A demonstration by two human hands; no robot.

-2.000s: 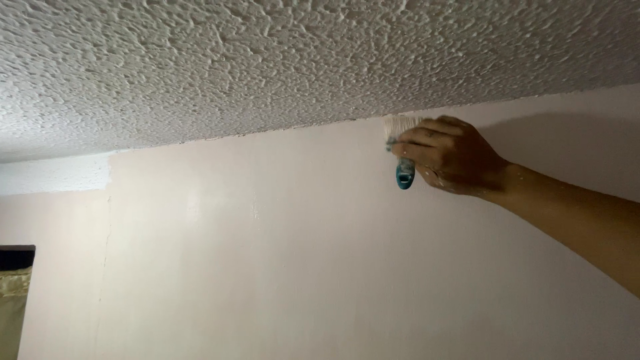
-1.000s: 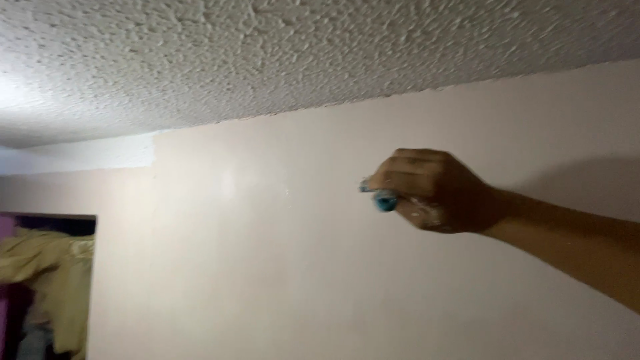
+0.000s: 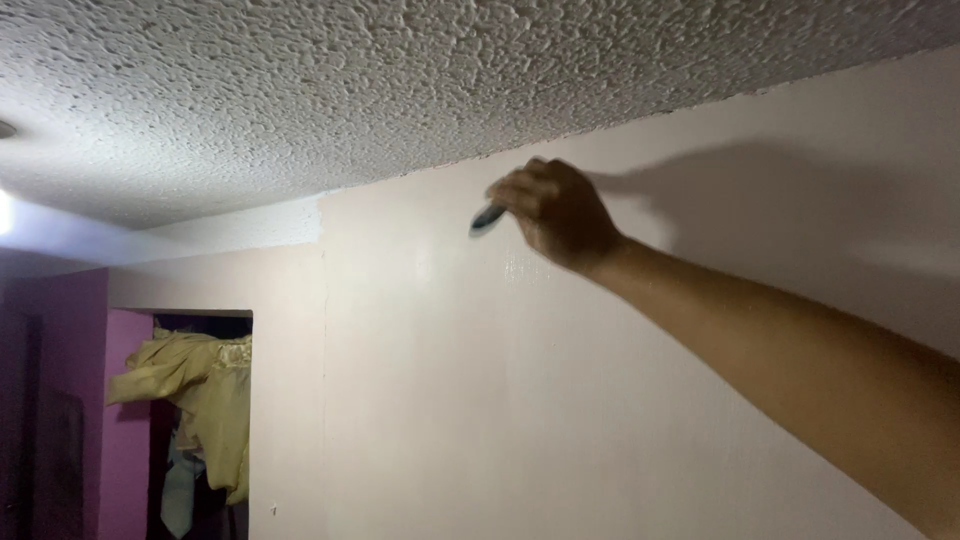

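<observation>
My right hand (image 3: 555,214) reaches up from the lower right, its fingers closed on a paintbrush (image 3: 487,219). The dark rounded handle end sticks out to the left and down; the hand hides the bristles, and the brush is blurred. Behind it stands a pale pinkish wall (image 3: 450,375), with the hand just below the line where the wall meets the textured ceiling (image 3: 375,90). A wet-looking shiny patch (image 3: 525,266) shows on the wall under the hand. My left hand is out of view.
A white band (image 3: 262,227) runs along the top of the wall at left. Below it, an opening holds hanging yellowish cloth (image 3: 217,397) beside a purple wall (image 3: 127,442). A bright light glows at the far left edge. The hand's shadow falls on the wall at right.
Two seconds ago the brush's pale bristles were against the top edge of the wall; now they are hidden. The view has swung left, showing more of the opening and purple wall.
</observation>
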